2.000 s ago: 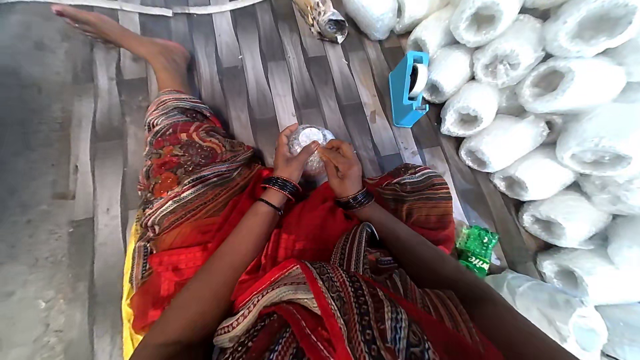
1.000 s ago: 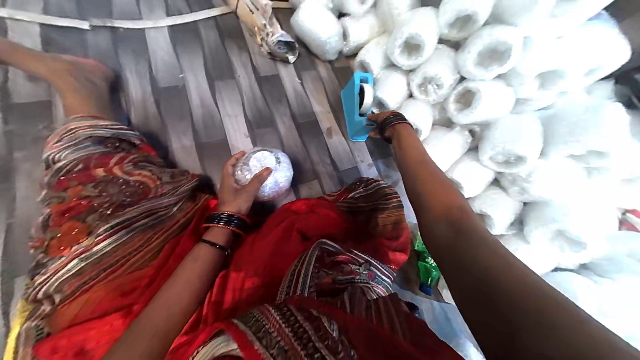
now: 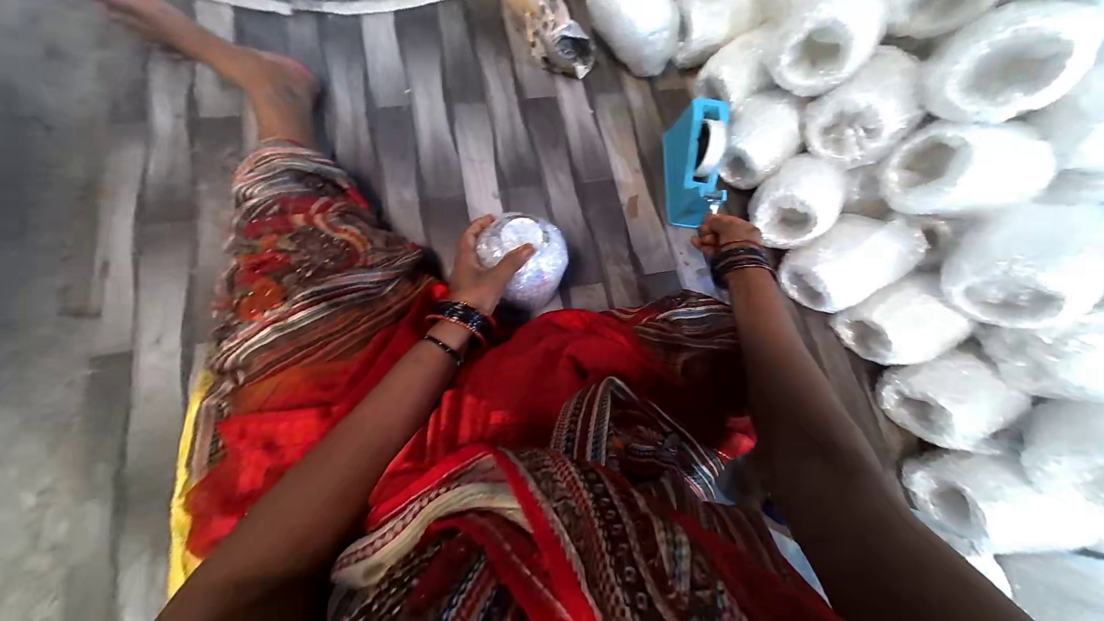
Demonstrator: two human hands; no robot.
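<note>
My left hand (image 3: 486,267) grips a rounded bundle wrapped in clear plastic (image 3: 545,269), its thumb lying over the top near a pale round patch. Farther right, the fingers of my right hand (image 3: 723,235) are closed at the cutting end of a blue tape dispenser (image 3: 683,164), which stands on the floor. A white roll of tape (image 3: 711,148) sits in the dispenser. Whether a piece of tape is between my right fingers cannot be made out.
Many plastic-wrapped white rolls (image 3: 927,164) with hollow ends are piled along the right side. A crumpled brown and silver package (image 3: 565,47) lies at the top. My outstretched leg and bare foot (image 3: 280,86) rest on the wood-patterned floor mat (image 3: 388,164) at the left.
Two seconds ago both hands were together at the wrapped bundle. My right hand has since moved right to the tape dispenser, while my left hand has kept hold of the bundle.
</note>
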